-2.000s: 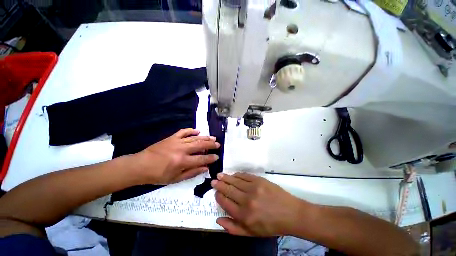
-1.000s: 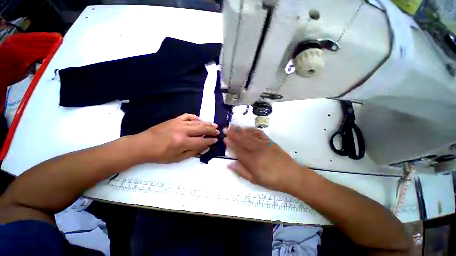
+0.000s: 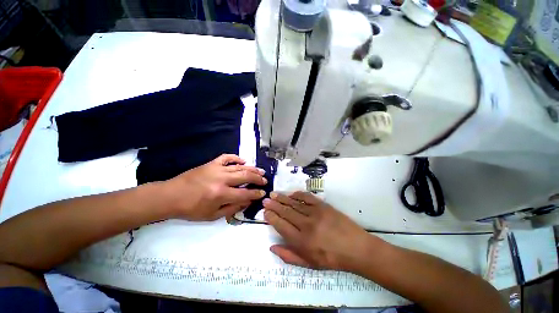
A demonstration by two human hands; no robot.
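A dark garment panel (image 3: pixel 190 131) lies on the white table left of and under the sewing machine head (image 3: pixel 380 79). A narrow white strip (image 3: pixel 247 131) runs along it beside a narrow dark strip near the needle area. My left hand (image 3: pixel 217 188) lies flat on the panel, fingertips on the dark strip. My right hand (image 3: pixel 306 226) is just right of it, fingertips at the strip's edge and fingers close together. The hands press the cloth from above and do not close around it. The presser foot is mostly hidden by the machine head.
Black-handled shears (image 3: pixel 422 188) lie on the table right of the needle. A red plastic basket (image 3: pixel 30 98) is at the left edge. A printed ruler strip (image 3: pixel 202 272) runs along the front edge. A bluish thread spool (image 3: pixel 303 13) is atop the machine.
The camera view has shifted. Since the earliest frame, the panel's near end has moved away from the front edge toward the needle. My right hand has moved forward with it, staying beside the strip.
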